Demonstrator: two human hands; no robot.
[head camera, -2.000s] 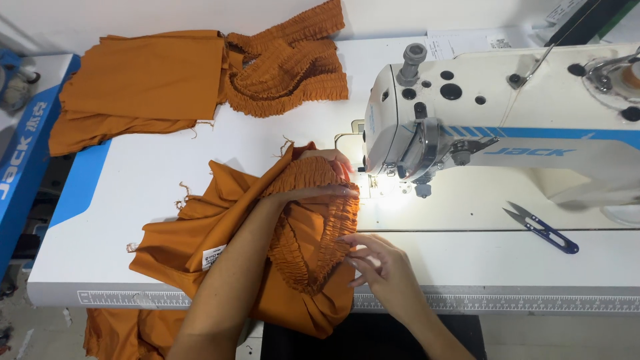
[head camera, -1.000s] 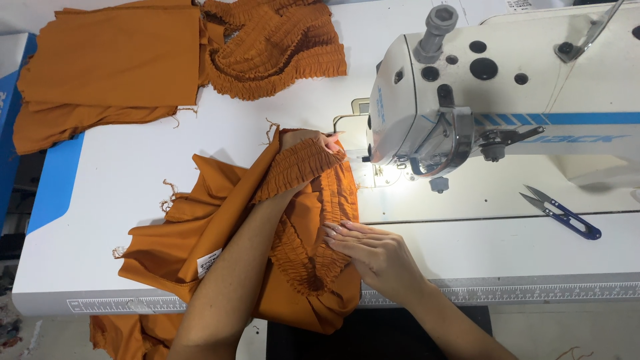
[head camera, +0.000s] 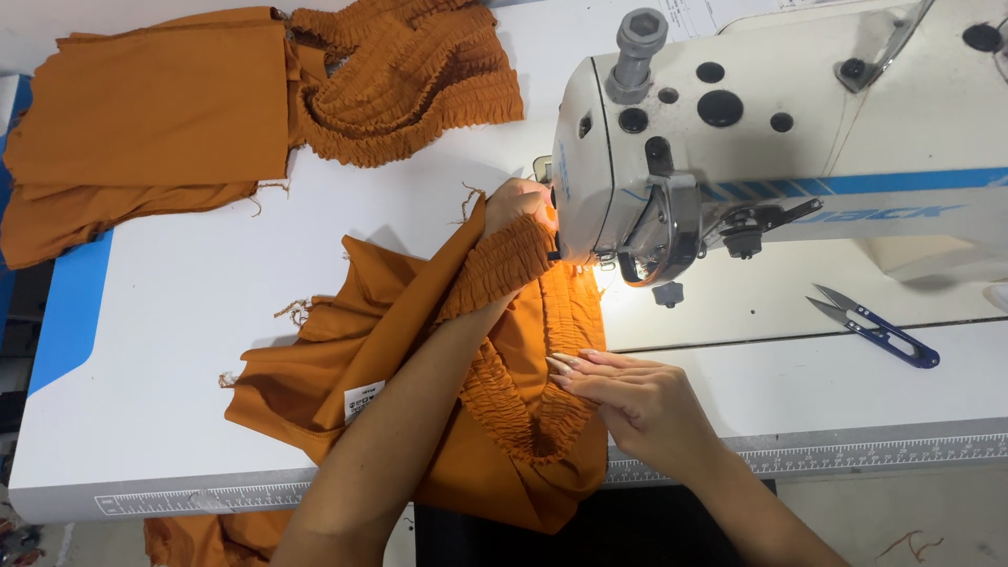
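An orange-brown garment (head camera: 394, 315) with a gathered elastic band (head camera: 504, 260) lies over the table's front part, its far right edge by the needle area of a Jack sewing machine (head camera: 756, 157). My left hand (head camera: 516, 201) reaches through the band and holds the fabric just left of the machine head; its fingertips are partly hidden there. Nearer the front edge, my right hand (head camera: 642, 394) rests its fingers on the gathered band's right side; whether it pinches the cloth is unclear. The lamp lights the cloth at the needle, which itself is hidden.
Thread snips (head camera: 886, 331) lie at the right on the white table (head camera: 173, 315). Flat orange-brown fabric pieces (head camera: 165, 102) and gathered bands (head camera: 425, 87) are piled at the back left. A ruler strip (head camera: 866, 455) runs along the front edge. Printed paper lies behind the machine.
The garment's edge has moved up to the needle area, and my left hand is now beside the machine head. My right hand, lower and off the band two seconds ago, now lies on it.
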